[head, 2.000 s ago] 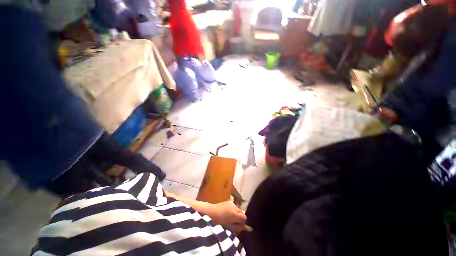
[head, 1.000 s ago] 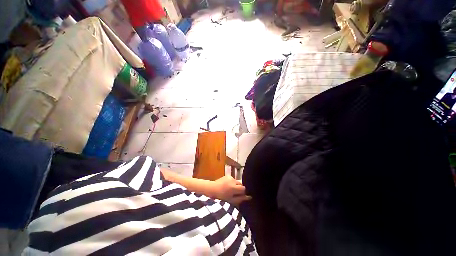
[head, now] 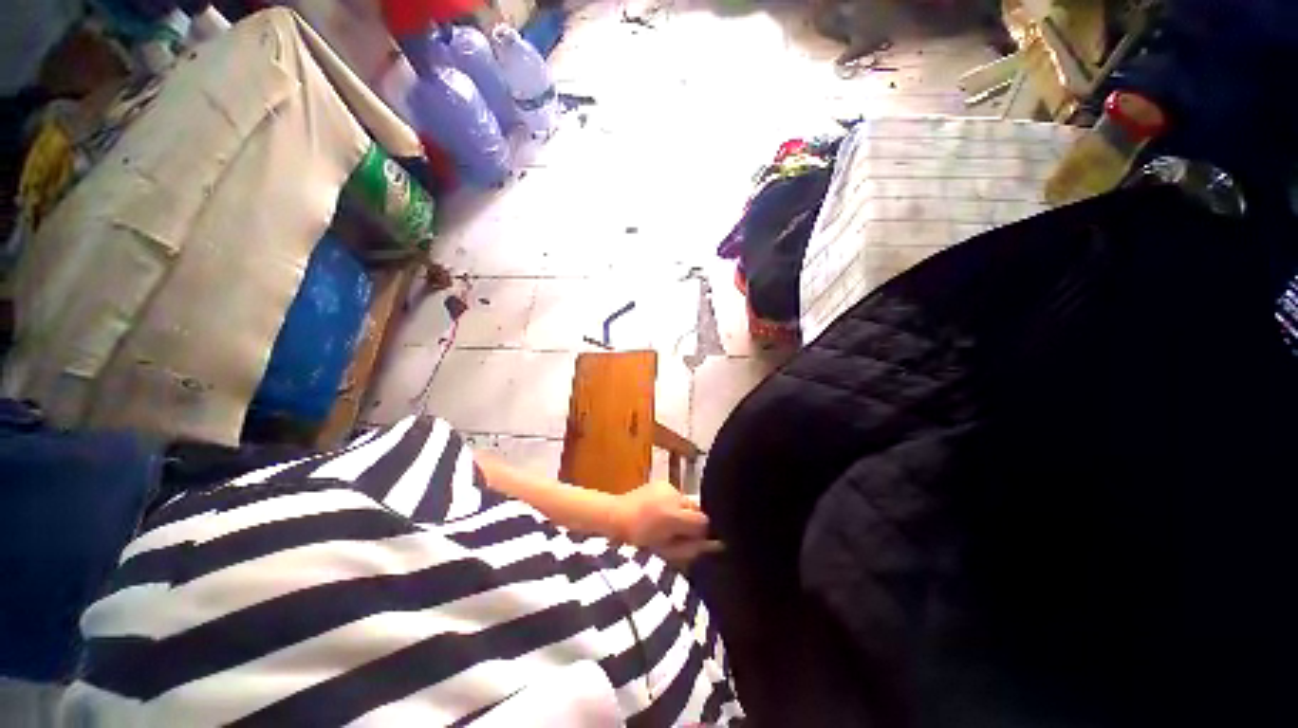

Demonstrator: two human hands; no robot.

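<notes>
The black quilted garment [head: 911,469] fills the right and lower right, a large dark mass with diamond stitching at its upper left. My left hand [head: 669,522] comes out of a black-and-white striped sleeve and lies at the garment's left edge. Its fingers are curled, with the fingertips against the black cloth; they appear to pinch it, though the exact grip is hard to see. My right hand is not visible.
An orange-brown stool [head: 609,420] stands beyond my hand. A cream cloth-covered table [head: 178,242] is at left, with a blue container [head: 316,341] below. A white lined surface [head: 925,199] and a bottle [head: 1103,150] are beyond the garment. Wood pieces lie upper right.
The view has tilted down and steadied. The dark-blue-clothed person at left now shows only at the lower left edge. My left hand stays at the garment's edge.
</notes>
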